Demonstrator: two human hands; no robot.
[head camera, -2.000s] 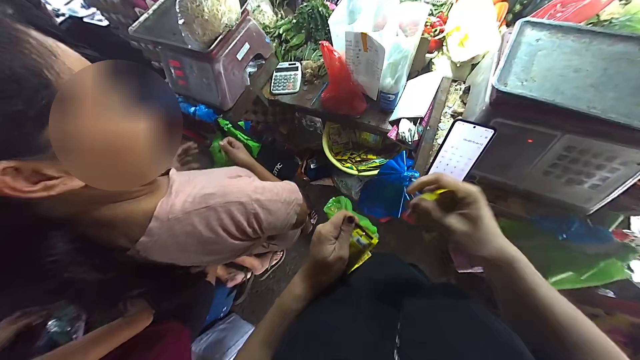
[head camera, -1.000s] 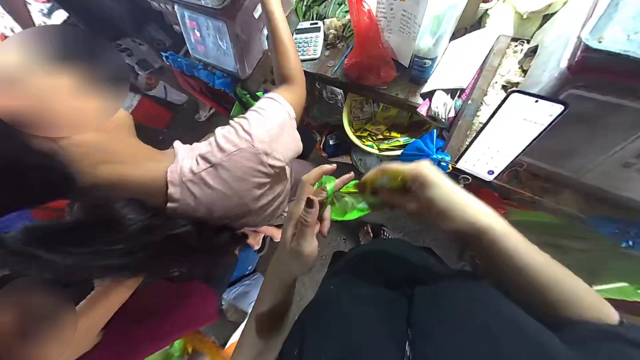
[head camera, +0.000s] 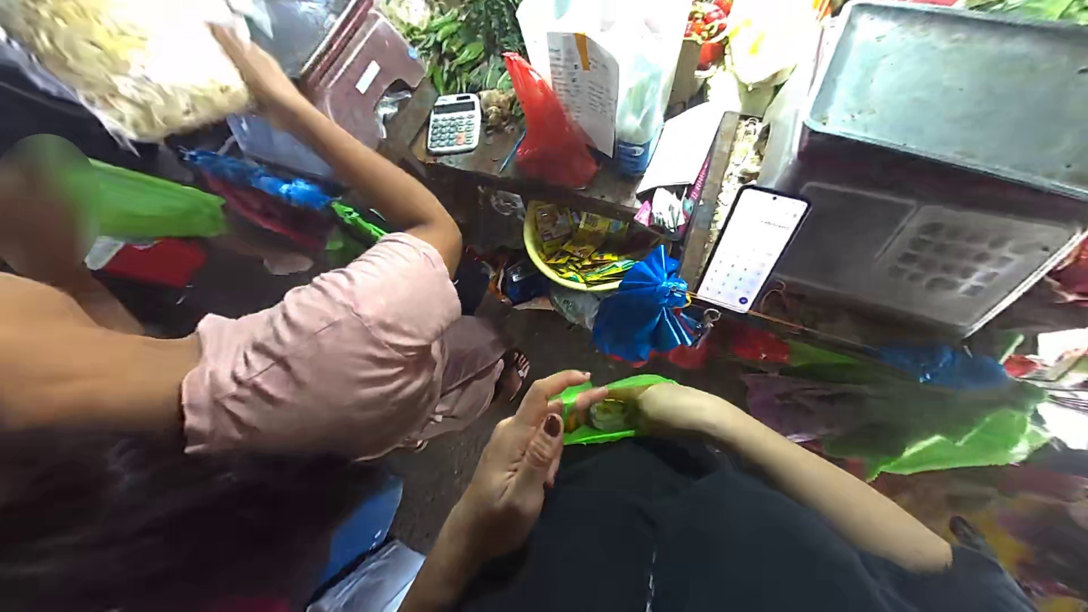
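Note:
A green plastic bag (head camera: 599, 436) is spread between my hands, low in the middle of the view. My left hand (head camera: 523, 455) is at its left side, with fingers touching or holding the rim; the exact grip is unclear. My right hand (head camera: 671, 408) reaches into the bag's right side, its fingers hidden by the green plastic. Something small and pale shows inside the bag. Beyond my hands hangs a bunch of blue plastic (head camera: 639, 310). A yellow basket (head camera: 534, 246) of small packets stands behind it.
A phone (head camera: 752, 251) showing a calculator leans against a scale (head camera: 926, 246) at right. A calculator (head camera: 454, 124) and a red plastic bag (head camera: 548, 136) sit on the wooden counter. At left, a person in a pink shirt (head camera: 331, 357) stretches an arm toward a large bag (head camera: 136, 68) of pale food.
My right hand has moved from beside the green bag into it, and the bag is now spread wider. The person at left has an arm on a large bag of pale food.

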